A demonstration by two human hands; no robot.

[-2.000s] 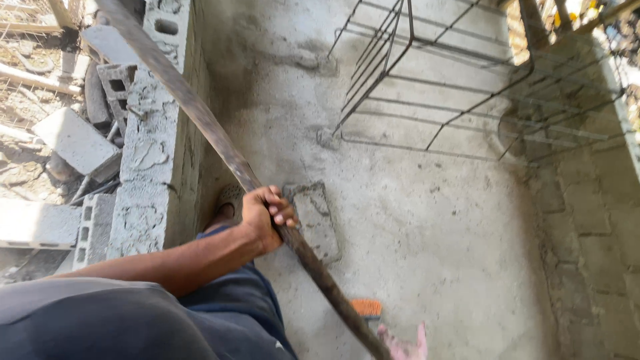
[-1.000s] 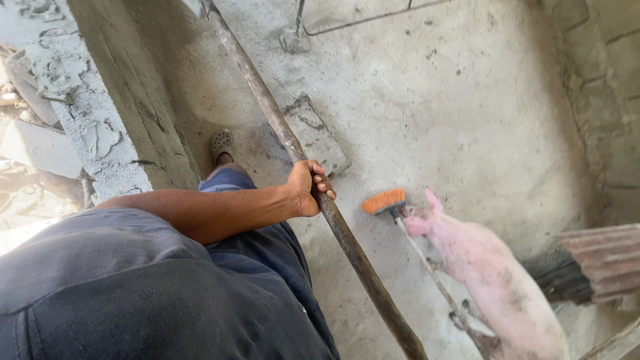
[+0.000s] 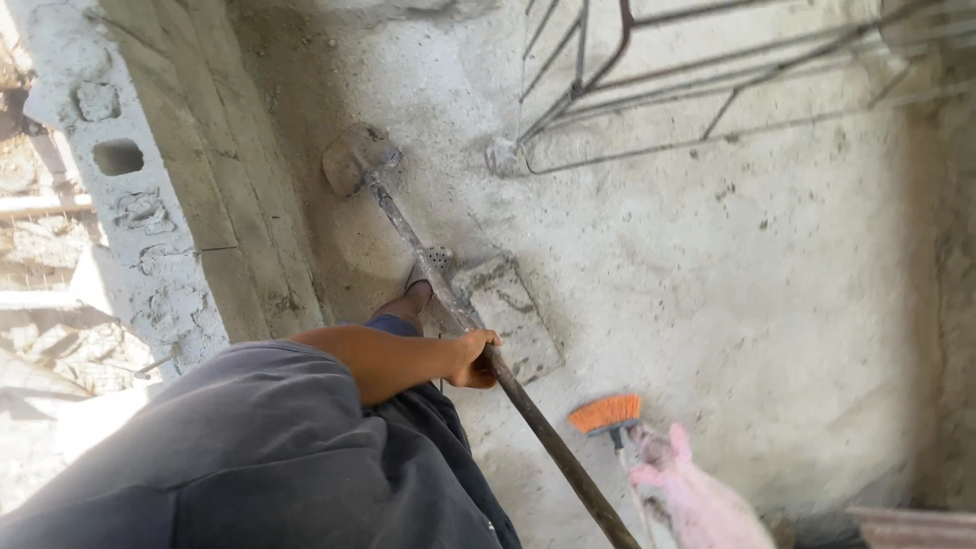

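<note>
My left hand (image 3: pixel 474 360) is closed around the long wooden handle (image 3: pixel 545 431) of a tool. The handle runs from the lower right up to a rounded, mortar-coated blade (image 3: pixel 357 160), like a shovel's or hoe's, on the concrete floor near the block wall. The shaft crosses over my foot in a perforated clog (image 3: pixel 437 258). Beside the hand lies a flat, rough concrete slab (image 3: pixel 515 316). My right hand is not in view. To the lower right, a push broom with orange bristles (image 3: pixel 606 413) rests on the floor, right by the snout of a pink pig (image 3: pixel 705 496).
A hollow-block wall (image 3: pixel 164 282) topped with rough mortar runs along the left, with rubble (image 3: pixel 57 351) beyond it. A welded metal bar frame (image 3: pixel 709 126) stands at the upper right. A corrugated sheet (image 3: pixel 915 526) shows in the lower right corner.
The tool's blade has come into view at the upper end of the handle. My left hand keeps its hold. The view has shifted, showing the bar frame again and less of the pig.
</note>
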